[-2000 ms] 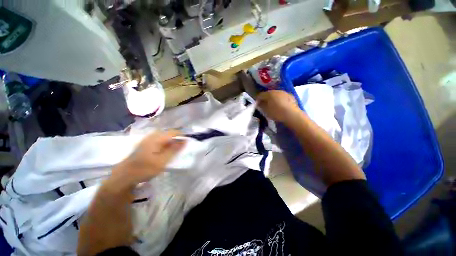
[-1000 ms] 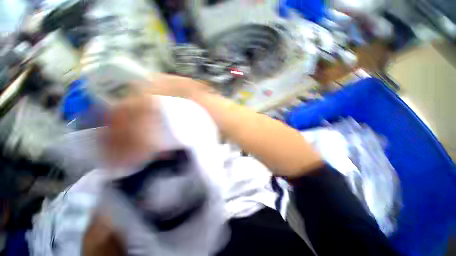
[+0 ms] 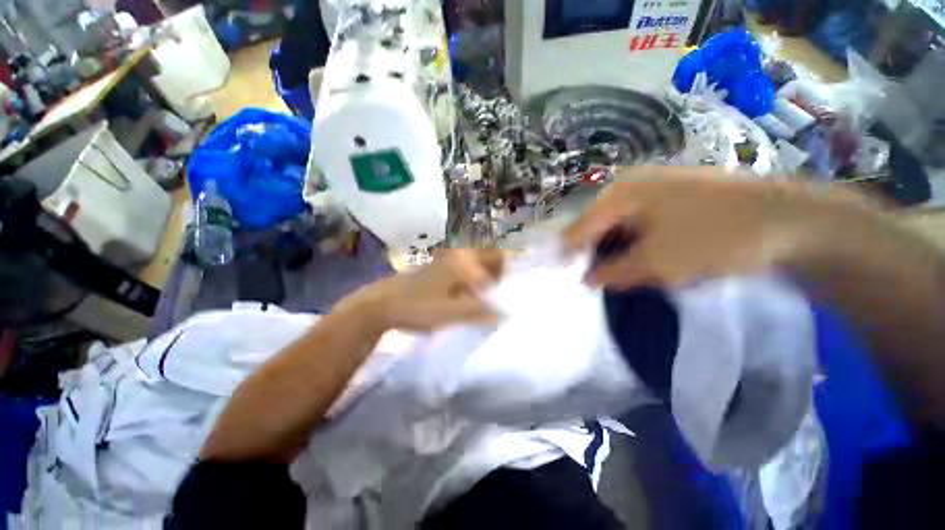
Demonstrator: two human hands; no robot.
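A white garment [image 3: 549, 342] is stretched between my two hands in front of the sewing machine head [image 3: 378, 155]. My left hand [image 3: 451, 290], slightly blurred, pinches its upper edge near the middle. My right hand [image 3: 663, 228] holds the edge further right, above a broad navy band [image 3: 642, 336]. A white end piece [image 3: 741, 362] hangs beyond the band. A small dark shape shows at my right fingers; I cannot tell whether it is cloth or a tool. A pile of white garments with thin navy lines [image 3: 104, 424] lies at the left. The needle area is hidden.
The blue bin [image 3: 855, 383] stands at the right, partly behind my right arm, with white pieces at its edge. A bottle [image 3: 215, 223] and blue plastic bag [image 3: 254, 166] are behind left. A round metal bowl [image 3: 611, 124] and another blue bag [image 3: 725, 70] are behind right.
The view has tilted up, showing more behind the machine. My hands have moved apart and raised the white garment with its navy band, stretching it between them.
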